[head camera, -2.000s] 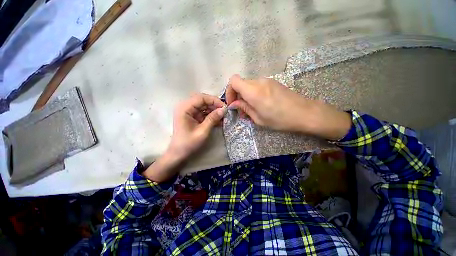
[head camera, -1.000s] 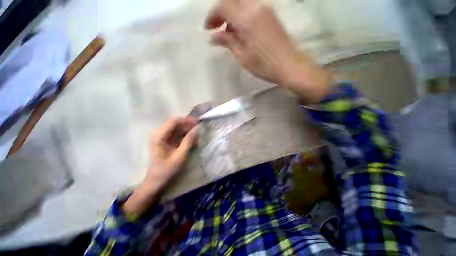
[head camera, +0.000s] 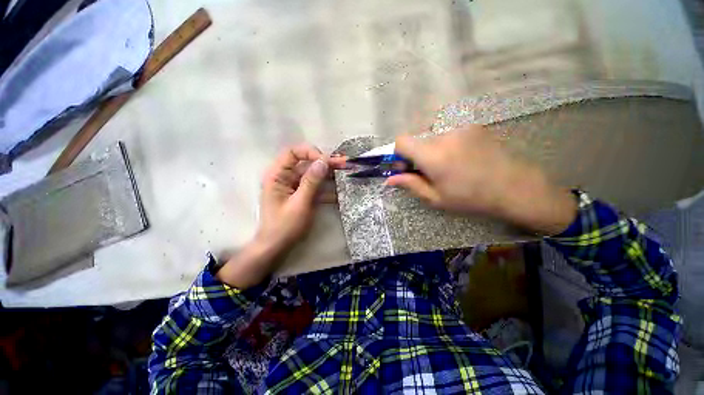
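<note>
The speckled grey-beige sleeve (head camera: 448, 216) lies along the front of the table, its narrow cuff end towards the left and its wide curved end at the right. My left hand (head camera: 292, 193) pinches the upper corner of the cuff end between thumb and fingers. My right hand (head camera: 471, 176) holds small dark-blue thread snips (head camera: 378, 163), with the blades apart and pointing left at my left fingertips, over the cuff end. A white patch shows beside the snips. Any needle or thread is too small to see.
A second folded grey-beige sleeve piece (head camera: 58, 224) lies at the left. Above it, a wooden ruler (head camera: 166, 50) lies slanted, partly under pale lavender lining (head camera: 73, 73). The cream table cloth (head camera: 309, 69) has brownish stains. The table's front edge runs just before my body.
My right hand has left the cuff end, swung up and away, and come back with the snips in it. My left hand still pinches the cuff corner.
</note>
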